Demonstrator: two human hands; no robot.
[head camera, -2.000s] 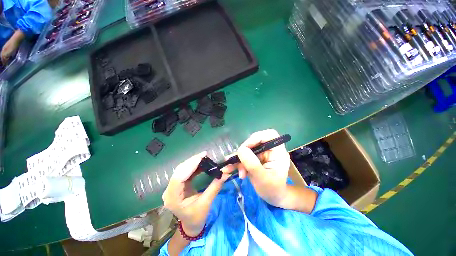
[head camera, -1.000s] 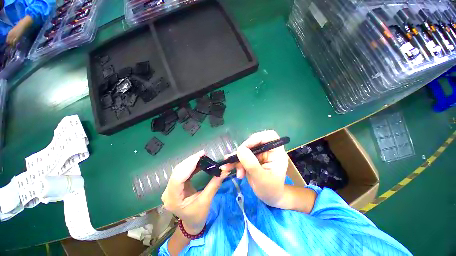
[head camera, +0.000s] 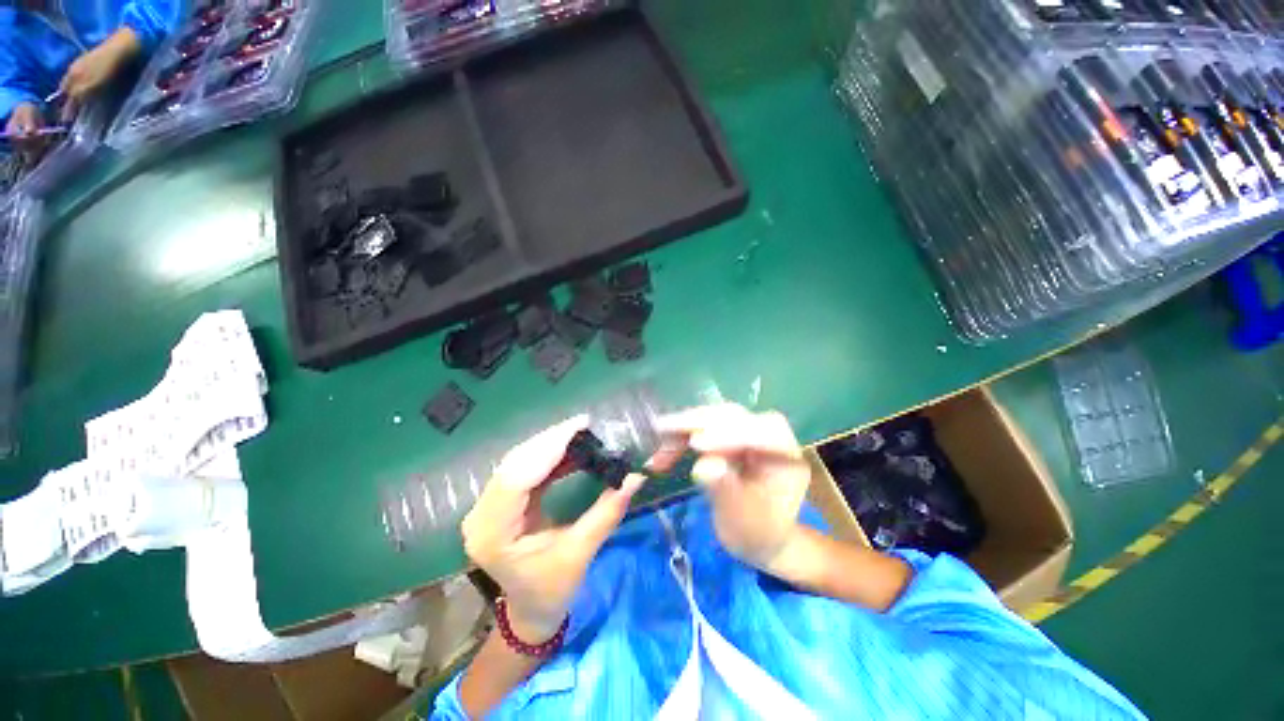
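Note:
My left hand (head camera: 542, 528) holds a small black plastic part (head camera: 597, 458) between thumb and fingers, in front of my chest. My right hand (head camera: 746, 486) is close to the part's right side, with its fingertips bent together and blurred. The pen-like black tool does not show clearly; whether the right hand holds anything cannot be told. A clear liner strip with pale slivers (head camera: 448, 499) lies on the bench behind and left of my hands. Loose black parts (head camera: 554, 356) lie beyond it, and one (head camera: 448, 407) lies apart.
A black two-compartment tray (head camera: 524, 268) holds parts on its left. Label paper (head camera: 176, 423) lies left. Stacked blister trays (head camera: 972, 211) stand right. An open carton (head camera: 1035, 514) of dark parts is below the bench edge. Another person's hands (head camera: 99, 68) show at upper left.
The black tool, clearly seen in my right hand before, no longer shows clearly. The right fingers have changed their pose near the part. The left hand still holds the part. The view has shifted slightly.

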